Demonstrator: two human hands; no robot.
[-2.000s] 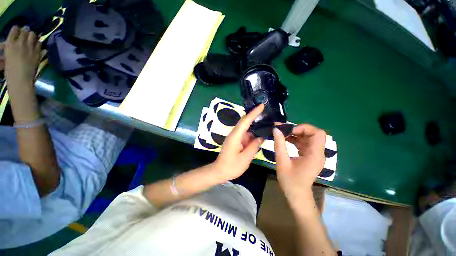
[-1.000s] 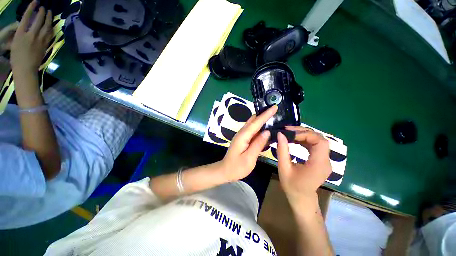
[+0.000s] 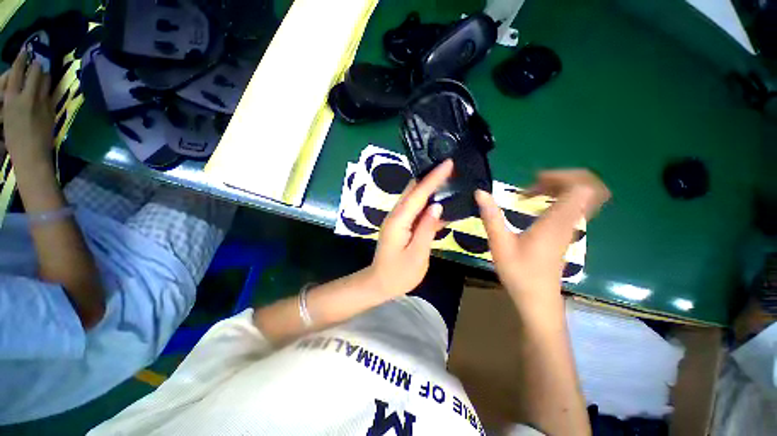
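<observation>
A glossy black plastic housing (image 3: 439, 136) is held over the pad sheet, its hub and ribs facing up. My left hand (image 3: 409, 234) grips its near end between thumb and fingers. My right hand (image 3: 541, 230) is beside it, fingers spread and blurred; the thumb tip is at the housing's right near edge, and I see nothing in this hand. A matte black area covers the near end of the housing. The pad sheet (image 3: 373, 197), white with black circles and yellowish bare backing, lies beneath along the bench edge, partly hidden by my hands.
A long folded backing sheet (image 3: 281, 102) slants at left. Black housings (image 3: 460, 49) are piled beyond, by the metal post (image 3: 504, 10); others lie right. Neighbour's grey-black parts (image 3: 162, 77) and a person's hand (image 3: 27, 102) are far left. A carton (image 3: 490, 358) with white sheets (image 3: 618, 362) is below right.
My right hand has opened and its fingers have moved away from the housing; the black pad seen at its fingertips no longer shows there. My left hand still holds the housing, now tilted slightly differently.
</observation>
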